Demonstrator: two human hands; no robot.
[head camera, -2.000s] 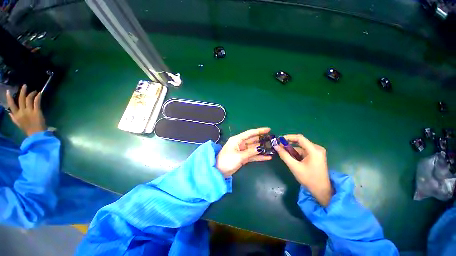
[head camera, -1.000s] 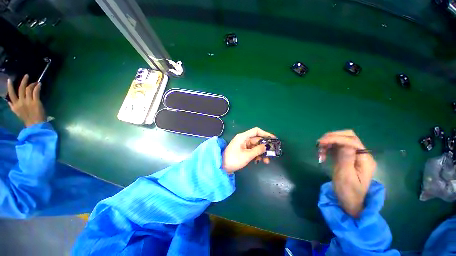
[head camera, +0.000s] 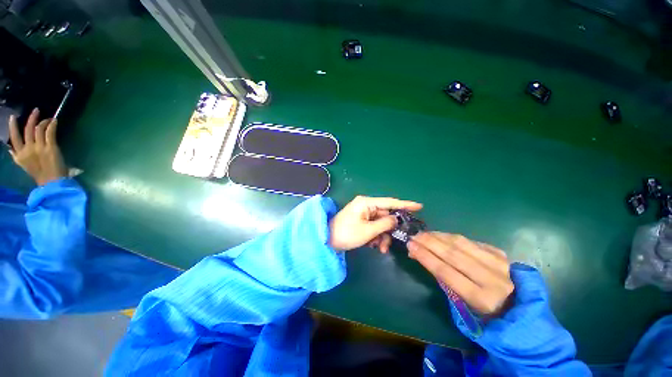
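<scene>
My left hand (head camera: 362, 224) holds a small black module (head camera: 405, 224) between thumb and fingers, a little above the green bench. My right hand (head camera: 466, 271) touches the module's right edge with its fingertips. A thin purple-blue pen-like tool (head camera: 460, 308) is tucked under the right palm and points back toward the sleeve. The fingers partly hide the module, so what the right fingertips do on it cannot be told.
Black modules (head camera: 539, 91) are spaced along the green bench (head camera: 413, 158). More lie by a crumpled plastic bag (head camera: 652, 254) at right. Oval pads (head camera: 280, 174), a patterned smartphone (head camera: 209, 136) and a metal upright (head camera: 199, 46) stand left. Another person's hand (head camera: 38, 147) is far left.
My right hand moved away from the module, then came back to it; the tool is now tucked in the palm. My left hand keeps the module. The view has shifted slightly.
</scene>
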